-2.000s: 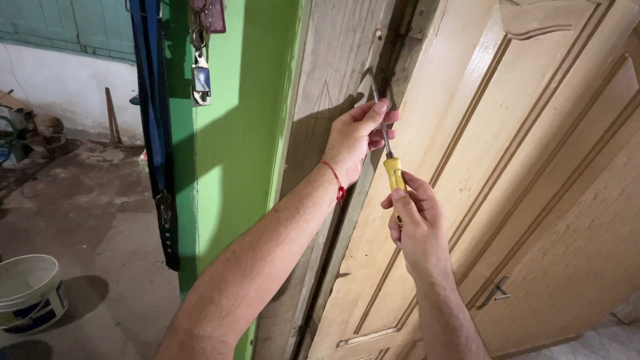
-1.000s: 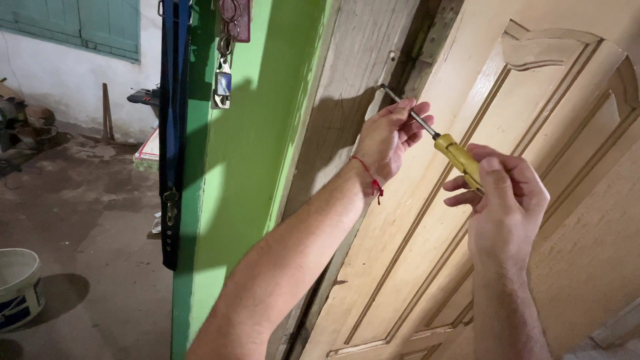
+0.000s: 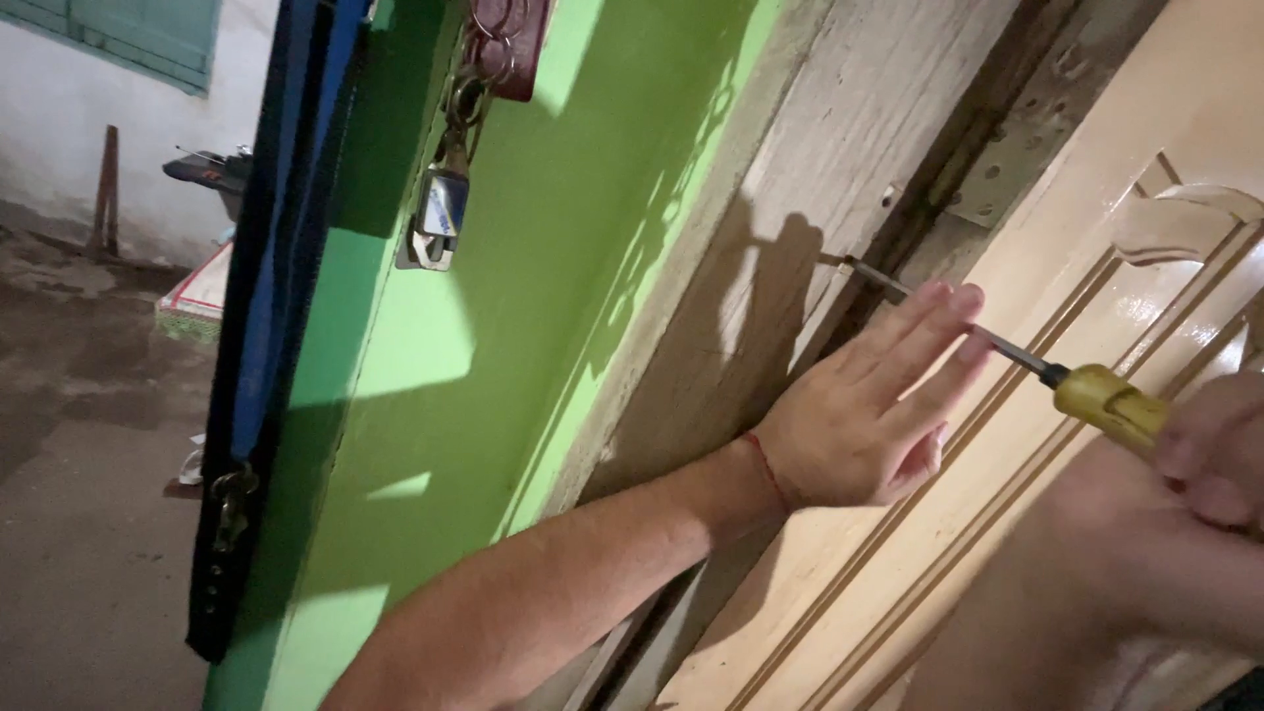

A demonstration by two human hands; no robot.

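Note:
My right hand (image 3: 1220,454), partly cut off at the right edge, grips the yellow handle of a screwdriver (image 3: 1111,403). The shaft runs up and left past my left hand (image 3: 859,415), whose fingertips rest on it, and its tip meets the wooden door frame (image 3: 750,296) near the frame's inner edge. A red string circles my left wrist. Just above the tip is a small hole or screw in the frame. A metal hinge plate (image 3: 992,173) lies to its right, beside the tan panelled wooden door (image 3: 1076,346).
Keys and tags (image 3: 442,212) hang in front of the green wall (image 3: 513,326). A blue and black strap (image 3: 262,326) hangs at its left edge. Beyond are a concrete floor (image 3: 89,474), a leaning piece of wood (image 3: 106,193) and a teal shutter (image 3: 148,35).
The screwdriver has tilted from steep to slanting down to the right, and my right hand has moved right with it. My left fingers have straightened along the shaft. The view is closer.

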